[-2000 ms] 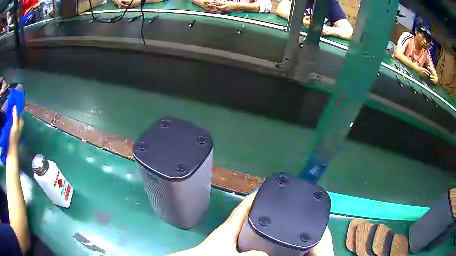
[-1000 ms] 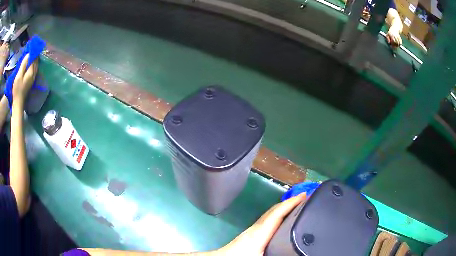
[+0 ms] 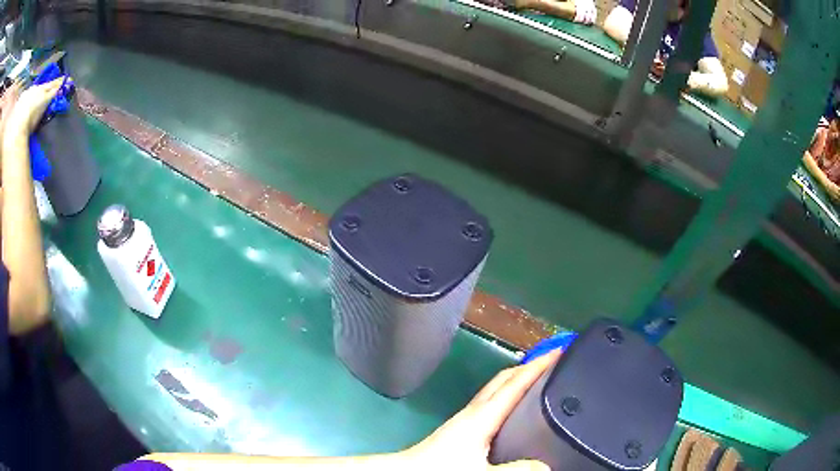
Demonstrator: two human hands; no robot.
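Observation:
A dark grey speaker (image 3: 615, 396) stands upside down at the lower right, its black base with four round spots facing up. My left hand (image 3: 474, 423) is around its left side, fingers along the body. A bit of blue cloth (image 3: 550, 349) shows behind the speaker, by my fingertips. My right hand is not visible; the speaker or the frame edge may hide it. A second speaker (image 3: 405, 285) stands upside down at the centre of the bench, black base up, untouched.
A white bottle (image 3: 138, 265) stands at left. A neighbouring person's arm (image 3: 22, 212) and hands work with a blue cloth on another speaker (image 3: 69, 161). Brown wood-grain panels (image 3: 705, 453) lie at lower right. A green post (image 3: 737, 184) rises behind; people sit beyond the belt.
The view has swung towards the left since two seconds ago. My left hand stays on the speaker, and more blue cloth shows behind it. The neighbour's speaker now stands more upright.

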